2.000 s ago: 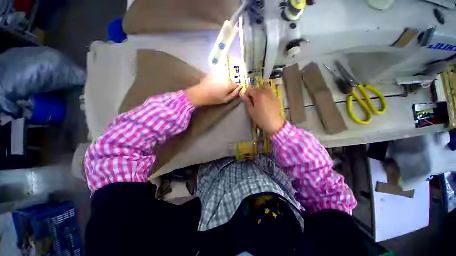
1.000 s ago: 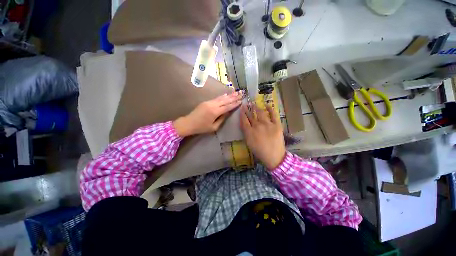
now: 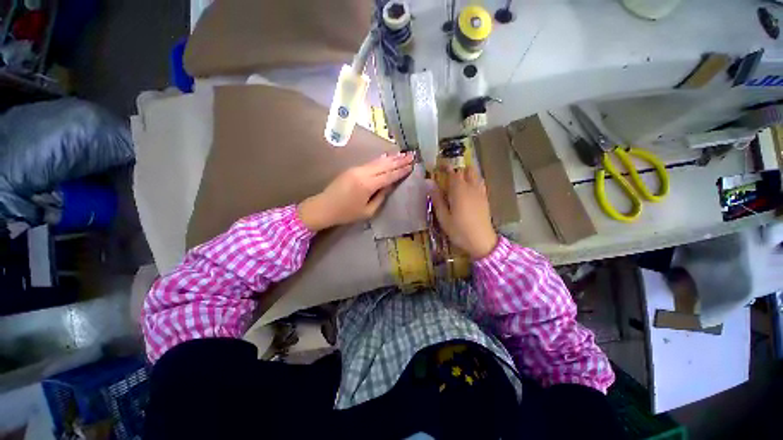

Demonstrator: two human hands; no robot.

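Note:
A large brown garment panel (image 3: 266, 155) lies left of the needle area, its corner reaching the presser foot area. My left hand (image 3: 356, 191) lies on the panel's edge, fingertips close to the needle. My right hand (image 3: 464, 206) is just right of the needle, fingers bent down at the cloth edge; whether it pinches anything is hidden. A narrow paler piece (image 3: 400, 215) lies between my hands, above the yellow tape guide (image 3: 413, 261). The needle itself cannot be made out.
Brown fabric strips (image 3: 553, 180) and yellow-handled scissors (image 3: 621, 182) lie to the right. The machine lamp (image 3: 347, 106) stands above my left hand. A small tray (image 3: 749, 194) is at far right. Pale panels (image 3: 163, 176) lie at left. A blue crate (image 3: 99, 397) is on the floor.
Since one second ago my right hand has drawn its spread fingers together and bent them. My left hand has barely moved. Earlier, both hands pinched the cloth at the needle.

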